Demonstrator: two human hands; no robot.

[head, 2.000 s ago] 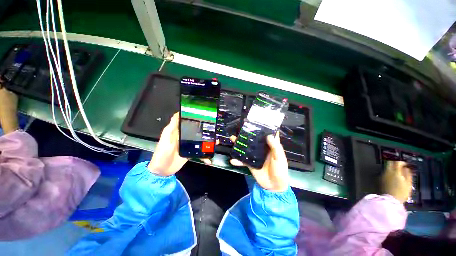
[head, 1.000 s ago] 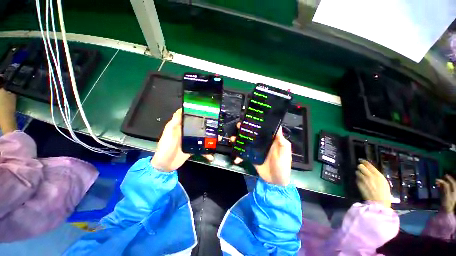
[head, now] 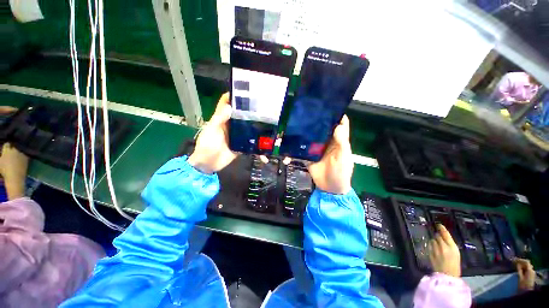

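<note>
My left hand point(head: 212, 139) holds a smartphone point(head: 261, 96) upright by its lower part. Its screen shows a white and grey picture with a red block at the bottom. My right hand point(head: 334, 161) holds a second smartphone point(head: 324, 102), tilted a little to the right. Its screen is dark with small text at the top and a dim red block at the bottom. The phones are side by side, with a narrow gap at the top. Below and behind them lies a black phone tray point(head: 232, 201) with lit phones in its pockets, partly hidden by my hands and sleeves.
White cables point(head: 99, 120) hang at left. White paper sheets point(head: 409, 54) hang behind the phones. Black labelled packs point(head: 376, 219) lie right of my tray. A neighbour's hand point(head: 444, 251) is over another phone tray point(head: 415, 264), with a thick black tray stack point(head: 445, 171) behind. Another neighbour's hand point(head: 13, 168) is at left.
Both phones have been raised towards the hanging paper, and the view has tilted up. The left phone's picture turned from green to white and grey. The right phone's green text list gave way to a dark screen.
</note>
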